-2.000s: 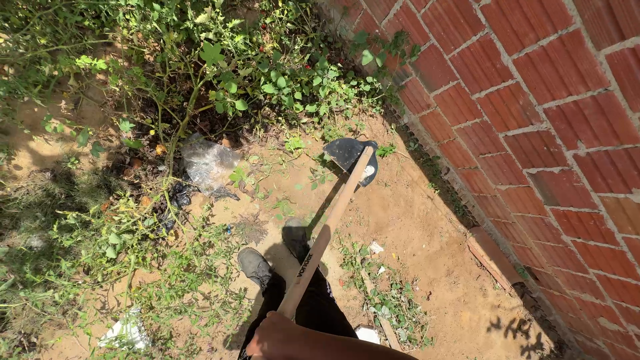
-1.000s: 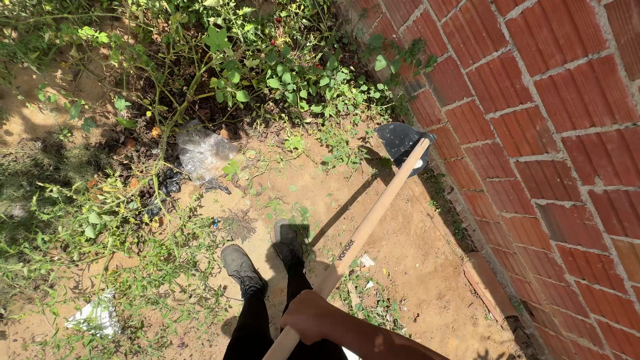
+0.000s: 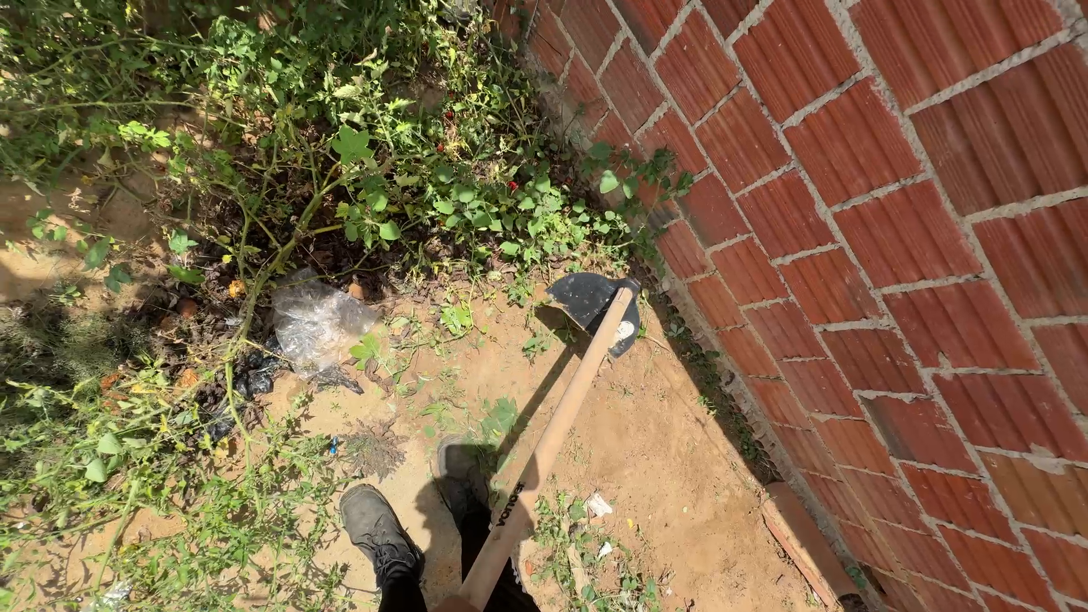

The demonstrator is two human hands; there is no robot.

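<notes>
A hoe with a dark metal blade (image 3: pixel 591 306) and a long pale wooden handle (image 3: pixel 552 442) slants up from the bottom edge toward the foot of the brick wall. The blade is at or just above the sandy soil; whether it touches cannot be told. Dark writing marks the handle. Only a sliver of my right hand (image 3: pixel 455 604) shows at the bottom edge, closed around the handle's lower visible part; its fingers and arm are cut off. My left hand is out of view. Low green weeds (image 3: pixel 518 229) grow just beyond the blade.
A red hollow-brick wall (image 3: pixel 875 255) runs along the right, with a loose clay piece (image 3: pixel 803 544) at its base. Clear plastic (image 3: pixel 319 323) lies by dense weeds at left. My dark shoes (image 3: pixel 378 527) stand left of the handle on sandy ground (image 3: pixel 680 459).
The hoe blade has moved away from the wall base, leftward, since a second ago. Before that it had swung right toward the wall. My right hand has dropped mostly out of view.
</notes>
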